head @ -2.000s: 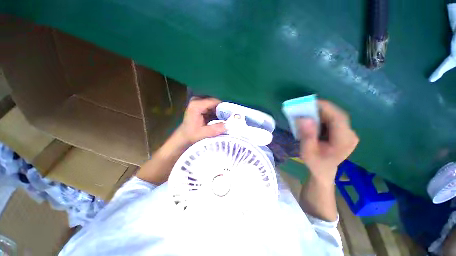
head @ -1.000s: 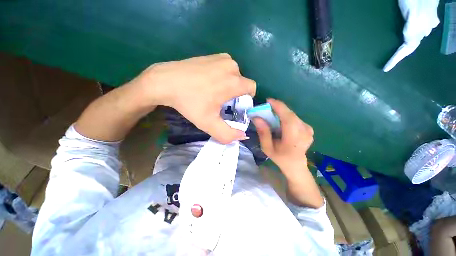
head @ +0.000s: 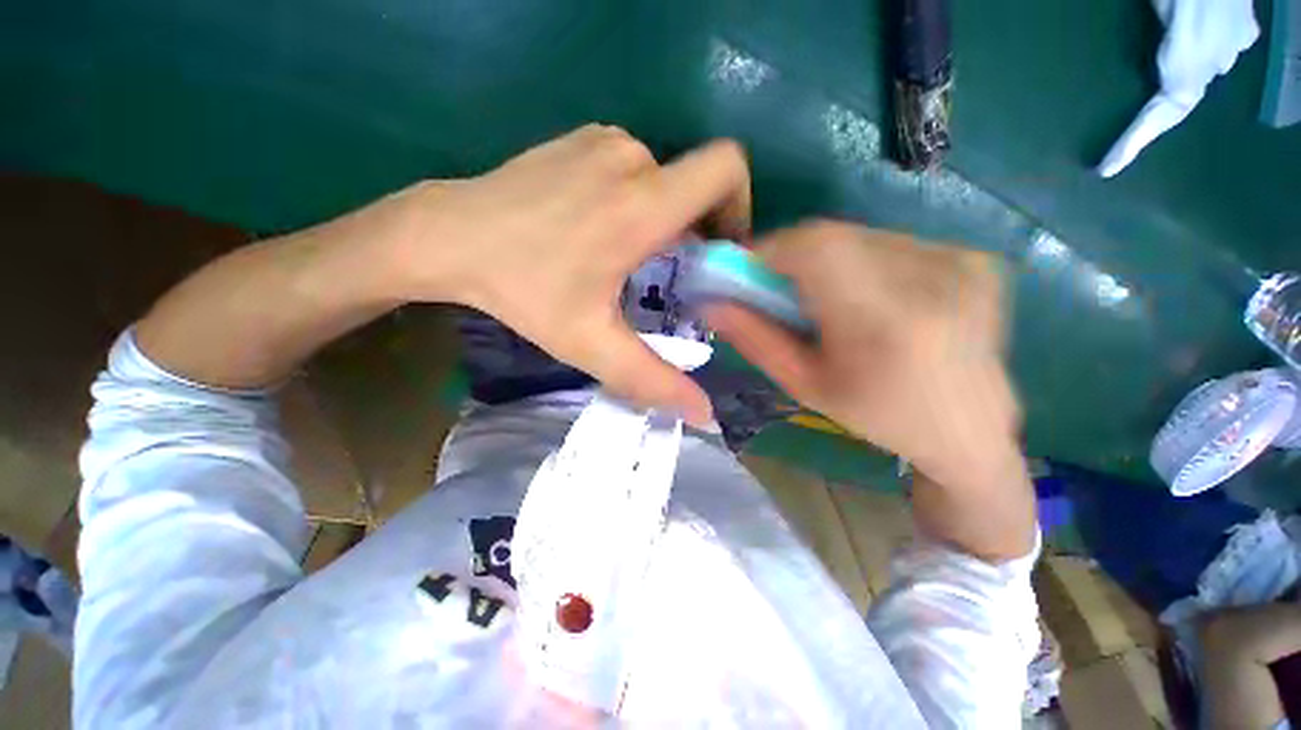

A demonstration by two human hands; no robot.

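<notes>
A white portable fan (head: 599, 535) is seen edge-on in front of my chest, a red-orange dot on its side. My left hand (head: 571, 271) grips its base, thumb and fingers around the hinged clip, which is open on a grey recess (head: 654, 297) with a dark mark. My right hand (head: 885, 335) is blurred and holds a light-blue block (head: 752, 278) between thumb and fingers, its end at the recess. My fingers hide part of the block and clip. I cannot tell how far the block is in.
A hammer's black grip (head: 923, 86) lies on the green bench (head: 471, 86) at the top. A white cloth or glove (head: 1196, 72) and another light-blue block (head: 1286, 72) are at top right. Another fan (head: 1223, 431) and clear plastic (head: 1277, 317) are at right, near a person's arm (head: 1248, 663). Cartons are below.
The fan was turned from grille-up to edge-on, with my left hand moved over its base. My right hand brought the block to the recess and has since swung higher over it.
</notes>
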